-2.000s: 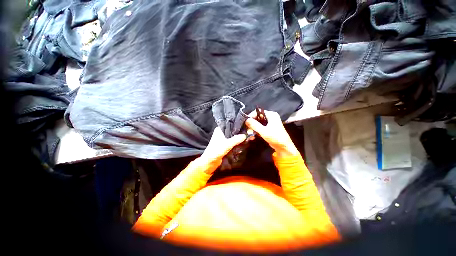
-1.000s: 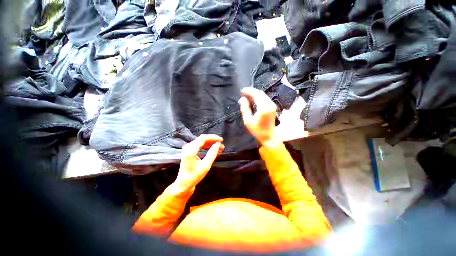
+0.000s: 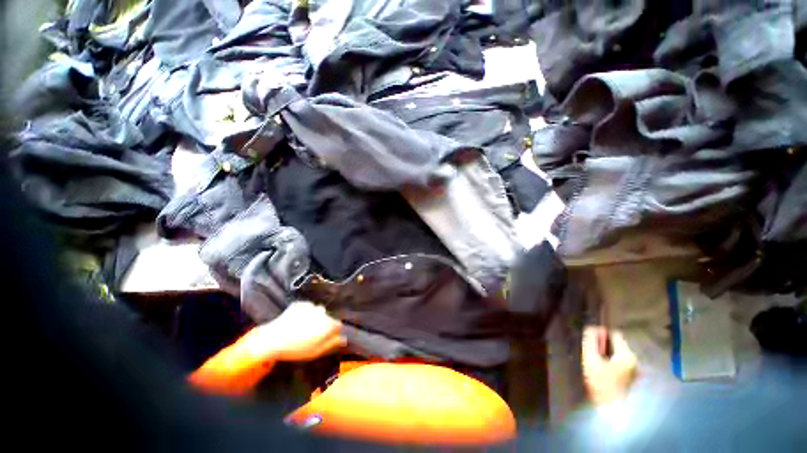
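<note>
A dark denim jacket [image 3: 354, 212] lies rumpled at the table's near edge, its black inside showing and a grey sleeve [image 3: 363, 142] folded across it. Small gold buttons show along its edges. My left hand [image 3: 305, 332] is at the jacket's near edge, fingers closed on the cloth; the fingertips are partly hidden. My right hand [image 3: 609, 364] is off the jacket, low on the right. It is blurred, with its wrist lost in glare. A dark spot shows between its fingers; I cannot tell whether it is a tool.
Grey denim garments are heaped at the left [image 3: 80, 177] and right [image 3: 655, 195]. Whitish table surface [image 3: 168, 267] shows between them. A pale flat item with a blue edge [image 3: 705, 332] lies at the lower right, below the table edge, near a dark object [image 3: 779, 329].
The smooth grey panel no longer faces up; the jacket's black inside and a sleeve now show. My left hand has moved down and left, my right hand far right and down.
</note>
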